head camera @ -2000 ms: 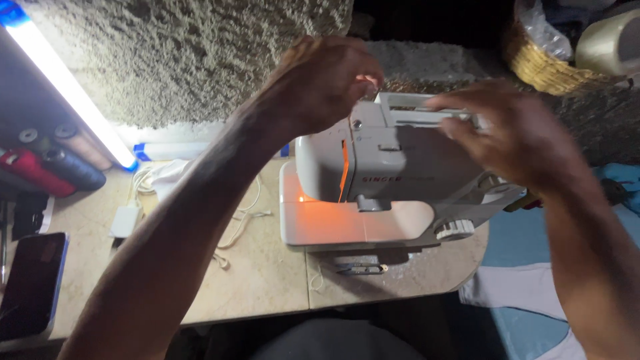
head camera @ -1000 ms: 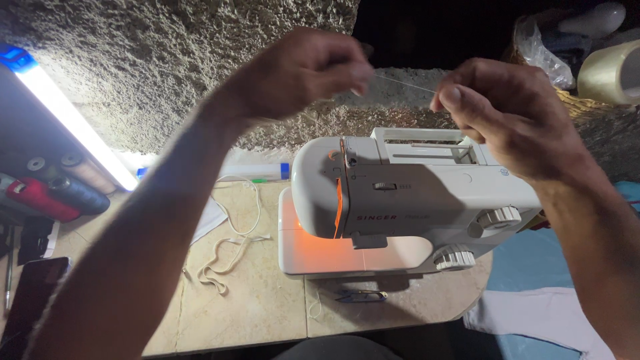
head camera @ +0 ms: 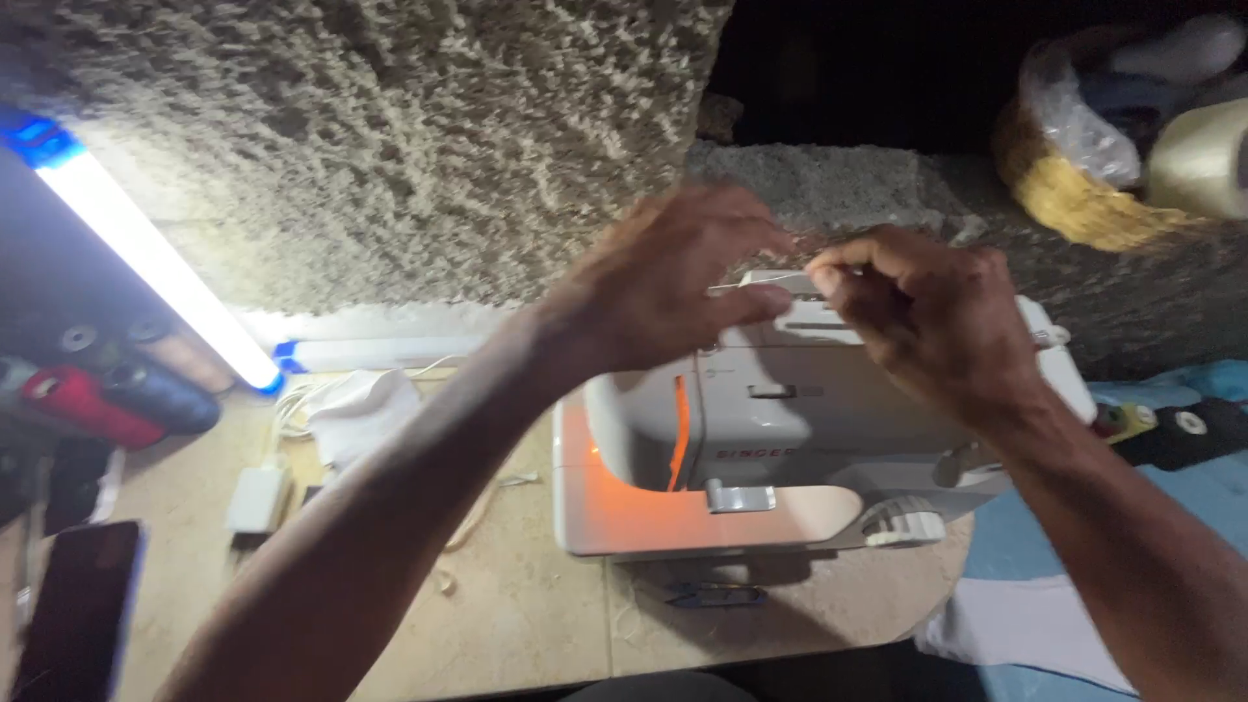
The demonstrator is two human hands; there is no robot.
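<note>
A white Singer sewing machine [head camera: 809, 419] stands on the tiled tabletop, its lamp glowing orange over the bed. Above its top, my right hand [head camera: 926, 312] pinches a thin white thread [head camera: 770, 281] between thumb and forefinger. The thread runs left toward my left hand [head camera: 673, 283], which is blurred over the machine's upper left, its thumb and fingers apart. Whether the left fingers touch the thread is unclear. Small blue thread snips [head camera: 717, 595] lie in front of the machine bed. My left hand and wrist hide part of the machine's top.
A lit tube lamp [head camera: 156, 253] leans at the left beside thread spools [head camera: 93, 405]. A phone [head camera: 78, 614], a white charger [head camera: 258, 499] and cords lie on the tabletop's left. Rough wall rises behind. A wicker basket [head camera: 1063, 200] sits upper right; white cloth [head camera: 1033, 624] lies lower right.
One second ago both hands were raised above the machine with thread stretched between them; now they are lower, close over its top. My left hand's fingers have spread.
</note>
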